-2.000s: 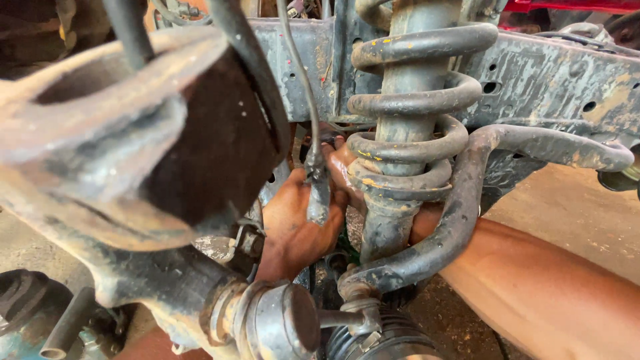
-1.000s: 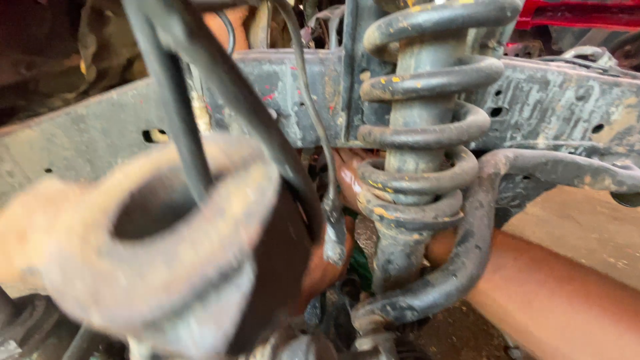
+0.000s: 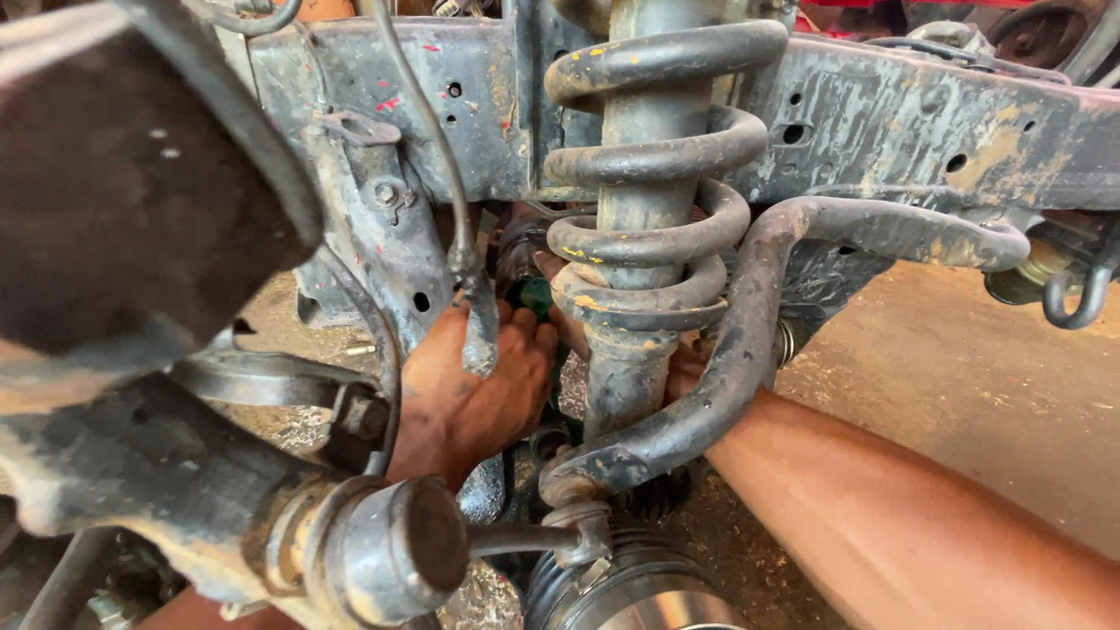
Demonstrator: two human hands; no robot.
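My left hand (image 3: 490, 376) is behind a hanging cable with a thick grey end (image 3: 479, 324), its fingers curled near a dark green object (image 3: 530, 296) under the frame rail. What the fingers grip is hidden. My right forearm passes behind the bent stabilizer bar (image 3: 744, 350) and the shock absorber tube (image 3: 632, 367). Of my right hand (image 3: 569, 315), only part shows left of the coil spring (image 3: 652, 236), close to the same green object; its grip cannot be made out.
A grey chassis frame rail (image 3: 919, 131) crosses behind the spring. A rusty steering knuckle (image 3: 114, 175) looms close at the left. Lower down are a control arm ball joint (image 3: 394, 542) and a ribbed axle boot (image 3: 612, 577). Dirt floor (image 3: 962, 385) lies beyond.
The view has shifted, and the knuckle stands further left than one second ago. My left hand, largely covered by the knuckle then, shows plainly now. Both hands remain in the same area behind the spring.
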